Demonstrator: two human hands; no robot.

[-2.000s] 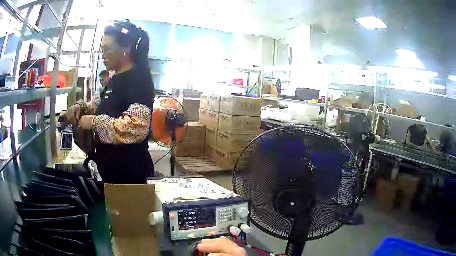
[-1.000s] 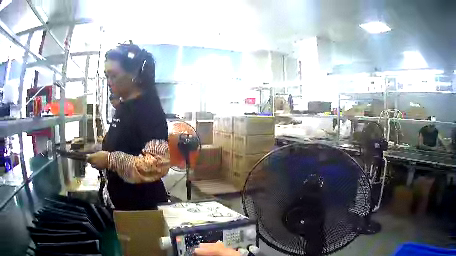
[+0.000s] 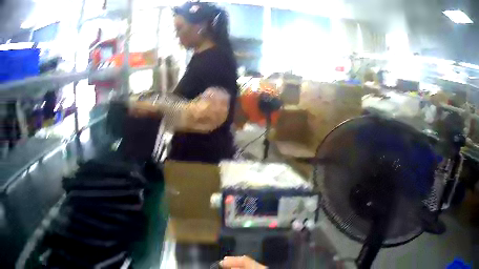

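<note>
My right hand [image 3: 241, 262] is blurred and cut off by the bottom edge, below the bench meter [image 3: 269, 209]. Only part of its fingers shows, and I cannot tell whether it holds anything. My left hand is not in view. The pale meter has a dark screen, a keypad and pale terminals at its lower right. Dark solar panels [image 3: 105, 213] lie overlapping in a row on the green bench [image 3: 153, 213] at the left. The picture is blurred.
A brown cardboard flap [image 3: 192, 202] stands upright left of the meter. A large black fan [image 3: 379, 181] stands right of it. Another person [image 3: 207, 100] stands beyond the bench, arms over a dark flat object. An orange fan [image 3: 256, 105] and brown cartons [image 3: 336, 113] are behind.
The view has turned left, so the meter, fan and panels sit farther right. My right hand was in front of the meter's face and now shows below it. The other person's arms have moved.
</note>
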